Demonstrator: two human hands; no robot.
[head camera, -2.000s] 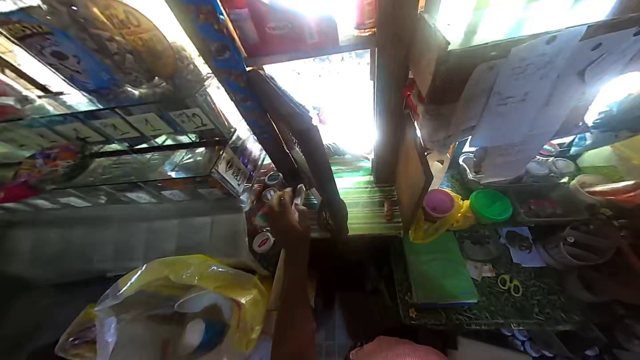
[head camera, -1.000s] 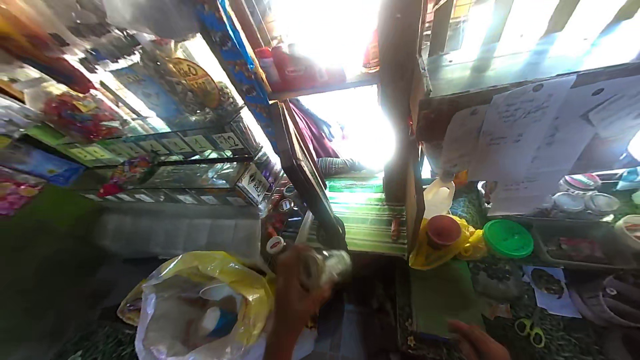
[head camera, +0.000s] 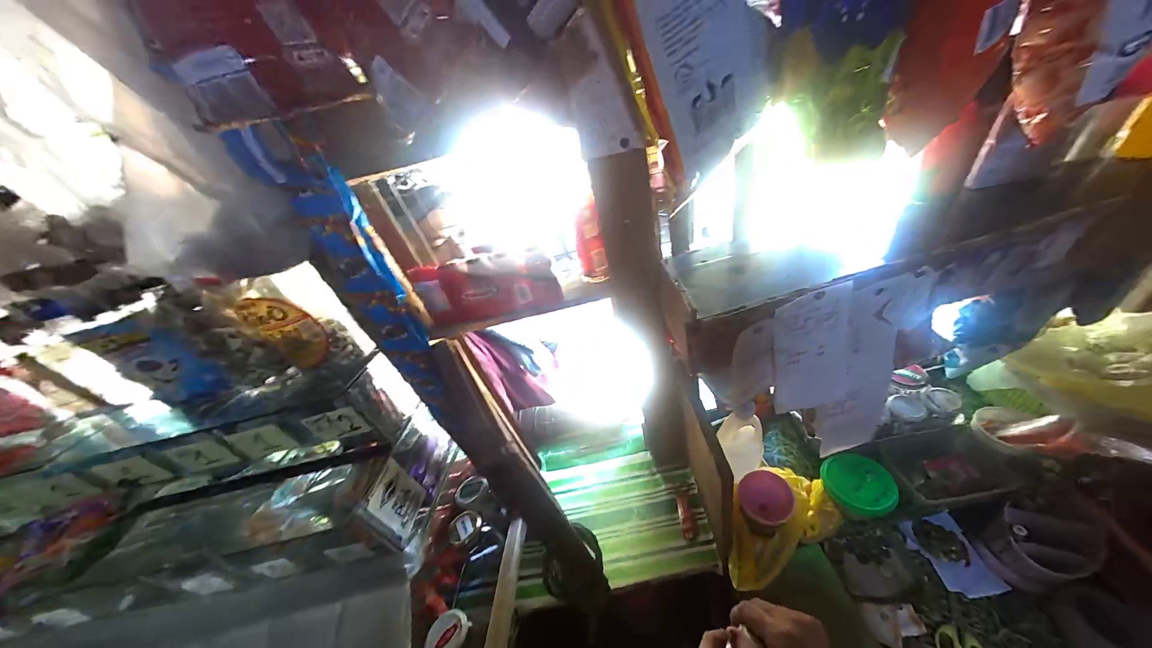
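At the bottom edge, right of centre, my right hand (head camera: 781, 624) has its fingers curled, close beside the fingertips of my left hand (head camera: 717, 638). Both are largely cut off by the frame, and whatever lies between the fingers cannot be made out. Just above them stands a pink-topped container (head camera: 765, 498) in a yellow plastic bag (head camera: 752, 562). To its right is a round green lid (head camera: 859, 485). A green striped surface (head camera: 621, 526) lies beyond my hands, in the opening. Several jars with round lids (head camera: 466, 527) stand to the left of the opening.
A dark wooden post (head camera: 628, 270) and a hinged wooden panel (head camera: 706, 468) flank the opening. Red packs (head camera: 490, 290) lie on a shelf above. Display cases with number cards (head camera: 256, 441) fill the left. Handwritten papers (head camera: 813, 351) hang at right, above a dark tray (head camera: 945, 468).
My left hand has moved right from the jar area toward my right hand. One second ago it held a blurred, clear container, which is not visible now. The view has tilted upward.
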